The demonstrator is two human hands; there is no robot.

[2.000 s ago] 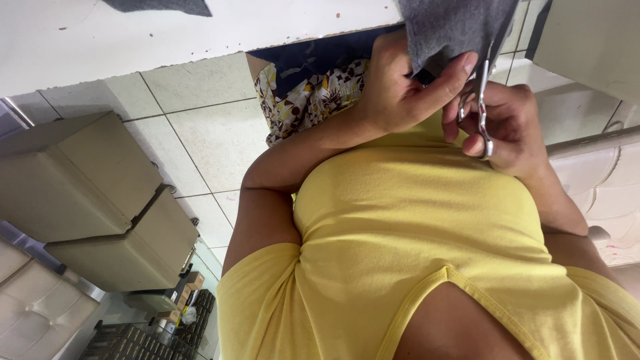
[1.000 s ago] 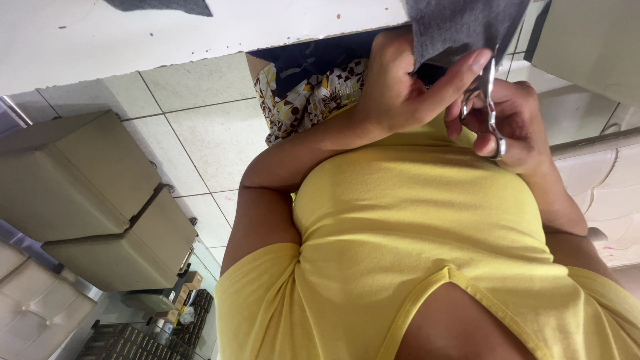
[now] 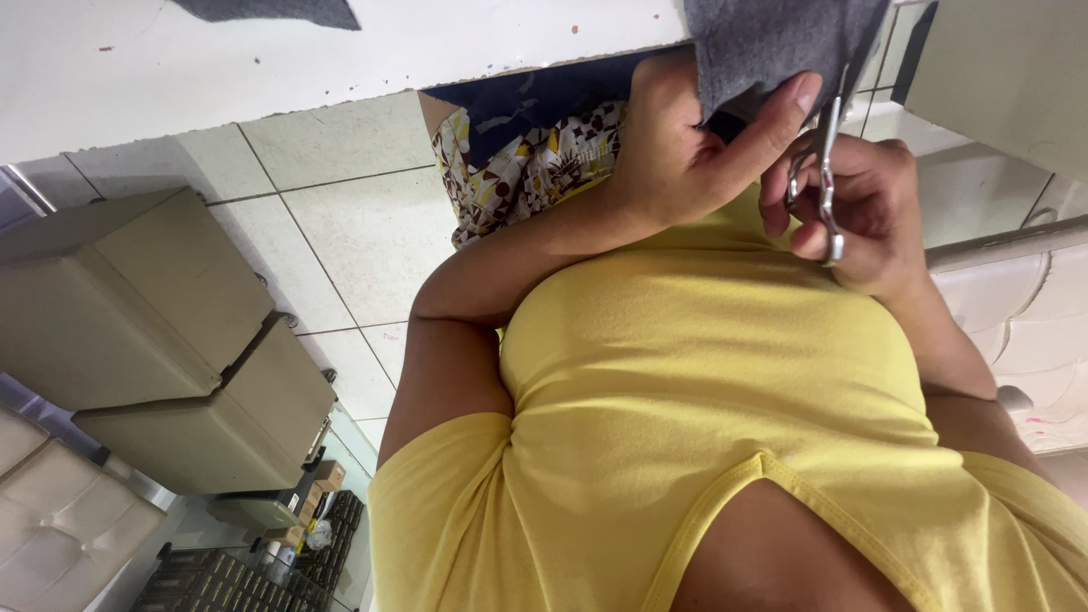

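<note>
Grey felt-like fabric point(image 3: 752, 51) hangs at the top of the view, beyond the chipped table edge. My left hand point(image 3: 705, 149) is at its lower left edge, thumb over the front and the other fingers hidden behind the cloth. My right hand point(image 3: 858, 200) grips metal scissors point(image 3: 826, 161) by the finger loops, just right of my left thumb. The blades point up into the fabric near its right side; their tips are not clearly visible. Another grey piece of fabric point(image 3: 280, 8) lies on the white table point(image 3: 382, 47) at the upper left.
Beige padded furniture with casters point(image 3: 127, 289) stands on the tiled floor to the left. Tufted beige upholstery point(image 3: 68, 510) is at the lower left, near small boxes point(image 3: 310, 501) and dark stacked items point(image 3: 221, 582). More padded upholstery point(image 3: 1037, 323) is close to my right arm.
The scissors' handles stood wider apart one second ago and are closer together now. The fabric has shifted slightly, while my left hand stays at its edge.
</note>
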